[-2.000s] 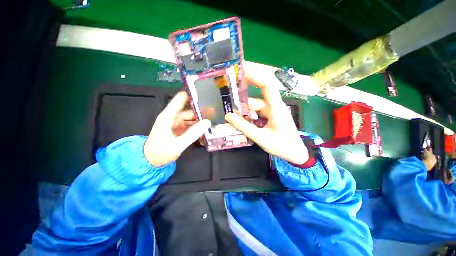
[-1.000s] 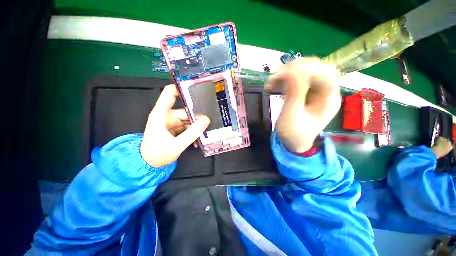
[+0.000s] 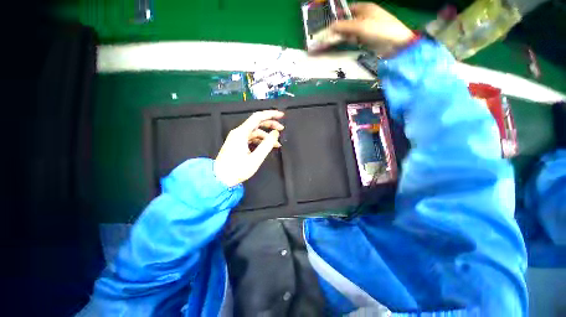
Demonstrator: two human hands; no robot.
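My right hand [image 3: 372, 28] is stretched to the far side of the bench and holds a phone mid-frame [image 3: 321, 23] at its right edge, near the top of the picture. My left hand [image 3: 248, 148] is empty, fingers loosely curled, over the black foam tray [image 3: 288, 158]. Another pink-rimmed phone mid-frame [image 3: 372, 145] lies in the tray's right pocket. Whether tweezers are in my right hand cannot be told.
A blue-white cluster of loose boards [image 3: 270, 80] lies beyond the tray, with a blue board [image 3: 228, 85] to its left. A red bin [image 3: 489, 99] stands at right, partly behind my sleeve. A yellowish wrapped post [image 3: 478, 28] is at the upper right. Another person's blue sleeve [image 3: 549, 192] shows at right.
My left hand has let go of the phone it held and stays low over the tray. My right hand has moved far forward and now holds a phone. The view has shifted.
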